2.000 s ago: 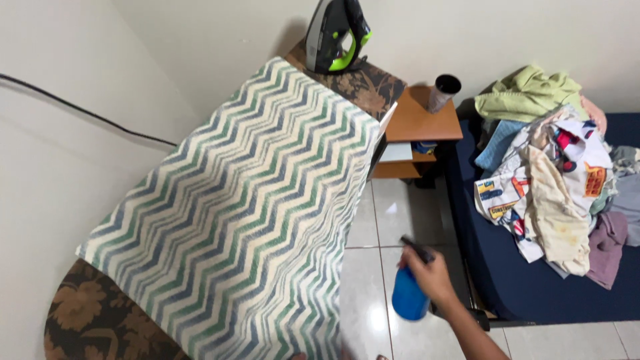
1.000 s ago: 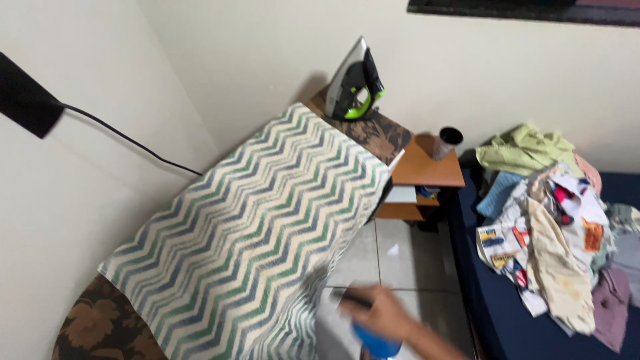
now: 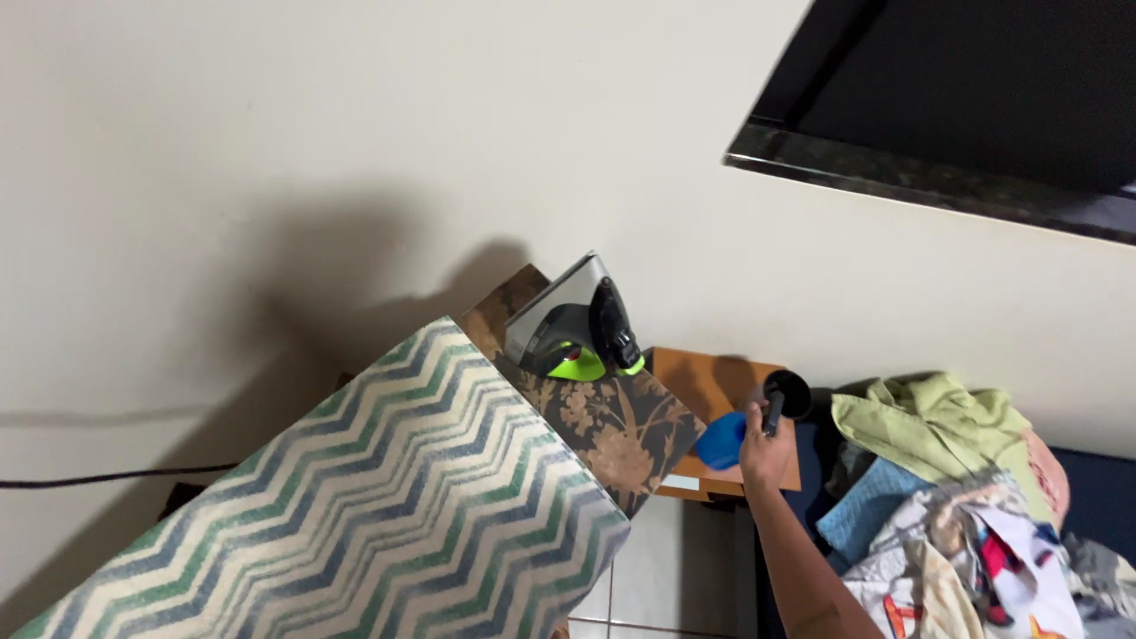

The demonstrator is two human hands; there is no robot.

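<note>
My right hand (image 3: 765,448) is shut on a blue spray bottle (image 3: 721,441) with a black spray head, over the small wooden side table (image 3: 692,377). Right beside the hand is a dark cup (image 3: 790,395) on that table. My left hand is out of view. A zigzag-patterned cloth (image 3: 355,515) in green, blue and cream covers most of the ironing board, whose brown floral cover (image 3: 612,444) shows at the far end. On that end an iron (image 3: 577,328), black, grey and lime green, rests on its heel.
To the right, a heap of crumpled clothes (image 3: 958,532) lies on a dark blue bed (image 3: 1100,470). A dark stone ledge (image 3: 887,182) juts from the wall above. A black cord (image 3: 115,477) runs along the left wall. Tiled floor (image 3: 652,568) shows between board and bed.
My right hand has carried the spray bottle from beside the near part of the cloth to the side table by the cup. The view has swung upward.
</note>
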